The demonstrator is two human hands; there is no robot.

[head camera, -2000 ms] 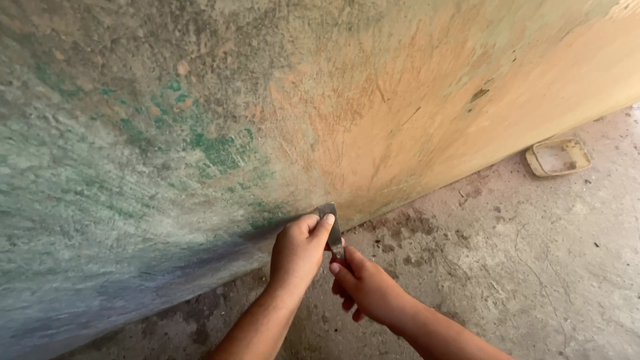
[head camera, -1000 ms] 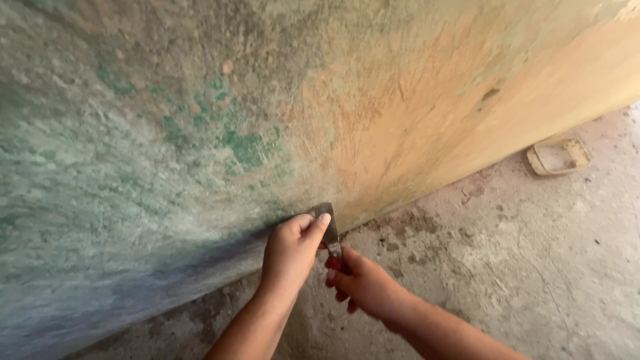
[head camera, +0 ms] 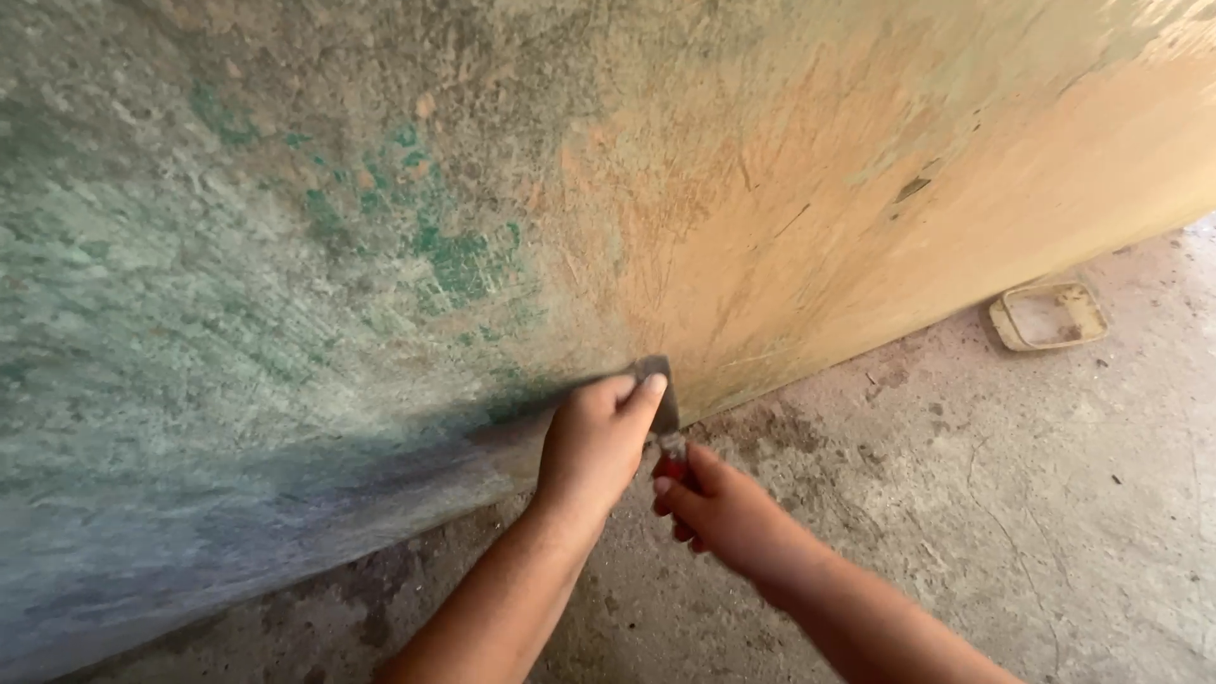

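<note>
A putty knife (head camera: pixel 669 399) with a dark metal blade and a red handle is at the lower part of a painted wall (head camera: pixel 760 237). My right hand (head camera: pixel 712 503) is closed around its handle. The thumb of my left hand (head camera: pixel 598 427) presses on the blade, and its other fingers are partly hidden behind it. The blade's far end is against or very close to the wall; exact contact is hard to see. Worn green and grey patches cover the wall's left side, with scratched peach paint on the right.
A shallow, dirty plastic container (head camera: pixel 1050 318) sits on the concrete floor (head camera: pixel 912 494) close to the wall's base at the right. The wall meets the floor along a slanting edge just beyond my hands. Stains and small debris mark the floor.
</note>
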